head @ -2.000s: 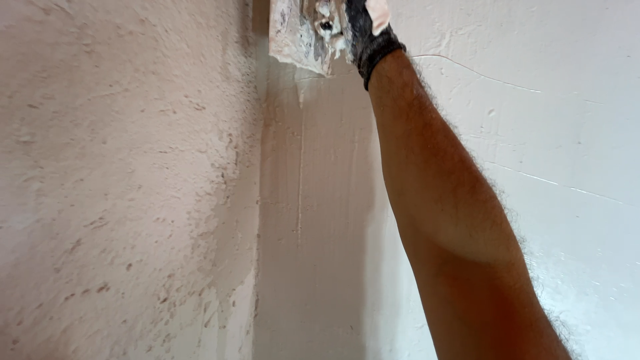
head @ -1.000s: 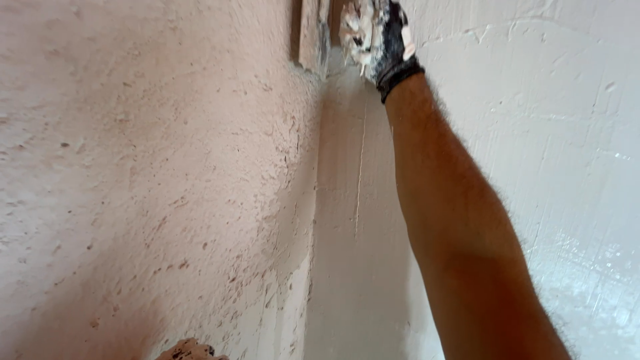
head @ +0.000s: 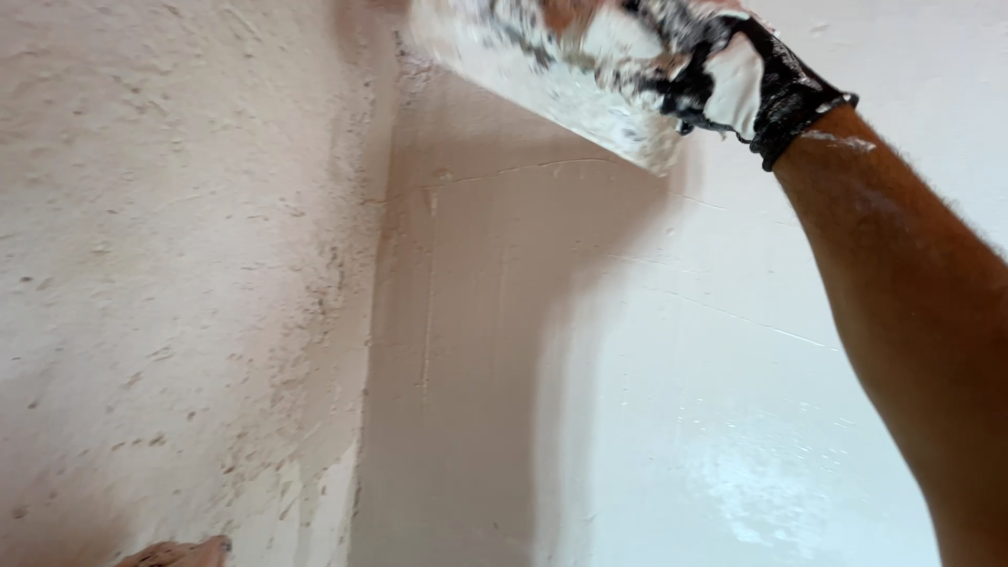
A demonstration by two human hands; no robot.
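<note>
My right hand (head: 720,75), in a black glove smeared with white plaster, is closed on a plastering trowel (head: 575,94) at the top centre. The trowel's broad blade is coated with wet plaster and slants down to the right, its left end close to the wall corner. Its upper part is cut off by the frame. Whether the blade touches the wall cannot be told. A rough pinkish-brown shape (head: 177,554) shows at the bottom left edge; it may be part of my left hand, but too little is visible to tell.
A rough, pitted wall (head: 181,260) stands on the left and meets a smoother, freshly coated wall (head: 693,378) on the right in a vertical corner. Thin ridges run across the smooth coat, and wet patches shine lower right. My arm's shadow falls beside the corner.
The trowel has turned from a narrow, upright view beside the corner to a broad slanted one. My right hand has shifted right in view. The pinkish-brown shape was absent from the oldest frame.
</note>
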